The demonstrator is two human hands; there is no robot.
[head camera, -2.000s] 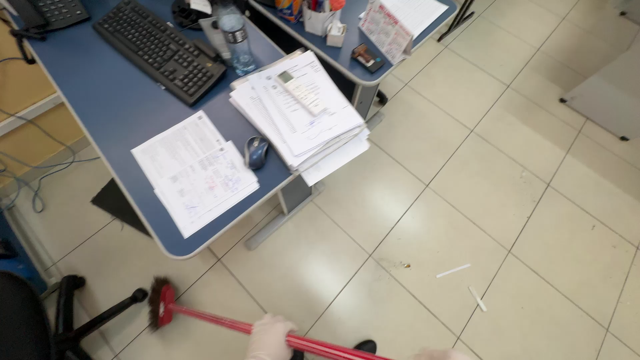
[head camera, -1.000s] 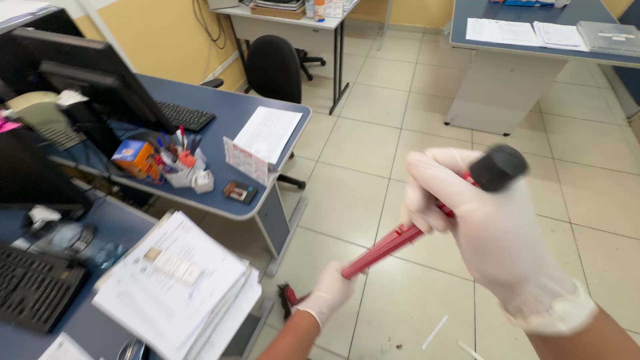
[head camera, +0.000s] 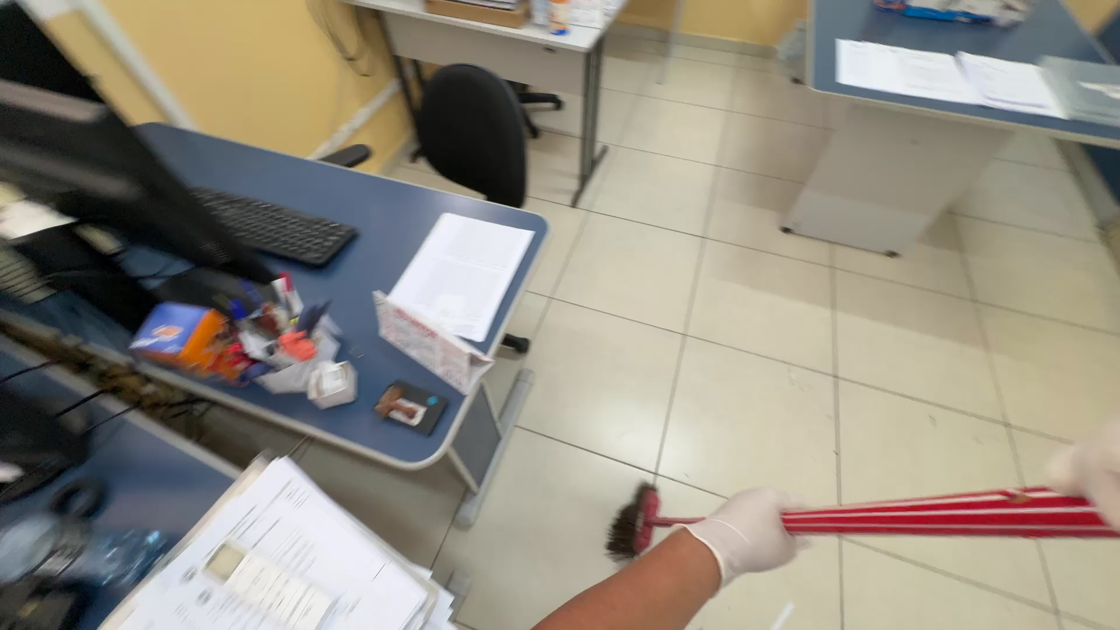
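Observation:
My left hand [head camera: 754, 535], in a pale disposable glove, is closed around the red and white handle [head camera: 945, 513] of a broom. The broom head [head camera: 633, 522], red with dark bristles, lies on the tiled floor just left of that hand, near the foot of the desk. At the right edge my right hand [head camera: 1089, 468], also gloved and partly cut off, is at the upper part of the handle; its fingers are blurred. A small white strip [head camera: 783, 616] lies on the floor at the bottom edge.
To the left a blue desk [head camera: 376, 206] carries a keyboard [head camera: 271, 226], a pen holder and papers. A paper stack [head camera: 297, 542] stands on the nearer desk. Behind are a black office chair [head camera: 472, 131] and a white table [head camera: 490, 35]. Another desk [head camera: 962, 114] stands at the upper right.
The view has swung up and right since the first frame. My right hand has moved from mid-view to the right edge, and the broom handle now lies nearly level across the view.

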